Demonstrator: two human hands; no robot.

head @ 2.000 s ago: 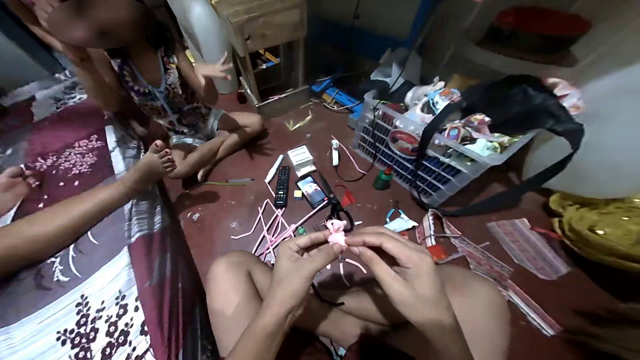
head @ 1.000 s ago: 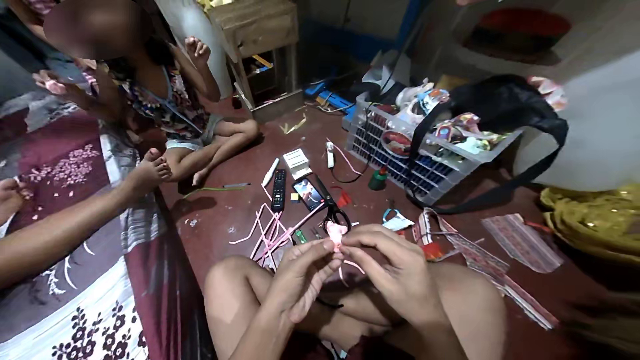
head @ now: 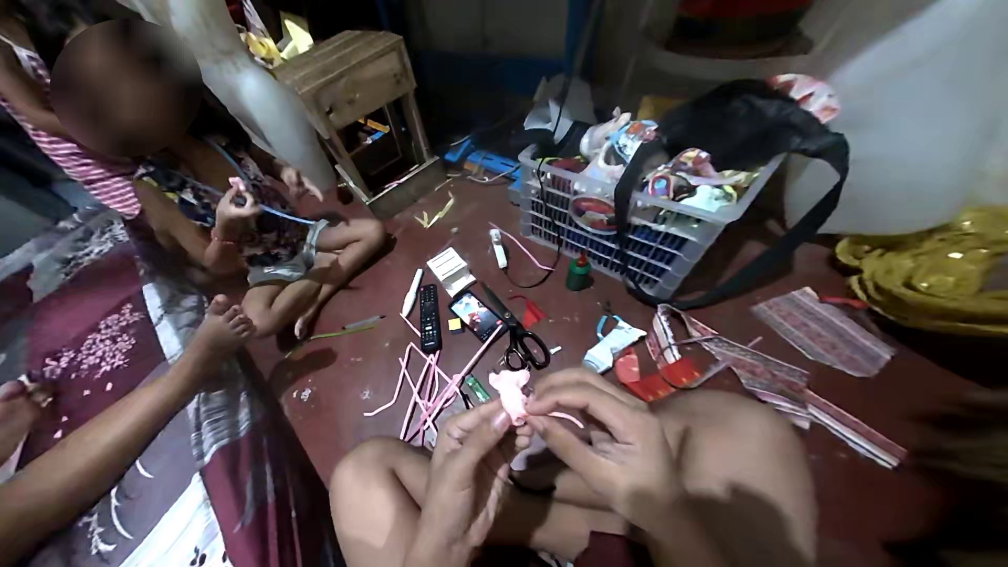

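Note:
A small pink animal-like figure with ears (head: 512, 392) is pinched between both hands above my crossed legs. My left hand (head: 472, 457) grips its lower left side with thumb and fingers. My right hand (head: 606, 441) pinches it from the right, and a thin pink strand (head: 565, 417) sticks out beside those fingertips. Just beyond lie black-handled scissors (head: 524, 342), a smartphone with a lit screen (head: 476, 315), a black remote control (head: 429, 317) and a loose bundle of pink strips (head: 429, 390). A small green battery-like piece (head: 476, 388) is next to the strips.
A plastic crate (head: 606, 244) full of items stands ahead with a black bag strap over it. Near it are a green bottle (head: 579, 272), a tube (head: 614, 344) and patterned strips (head: 756, 370). Another person (head: 260, 213) sits at left beside a wooden cabinet (head: 354, 79); someone's leg stretches across the mattress.
The seated person's hands have moved, and a small pink piece now shows in one of them. My two hands stay together on the pink figure.

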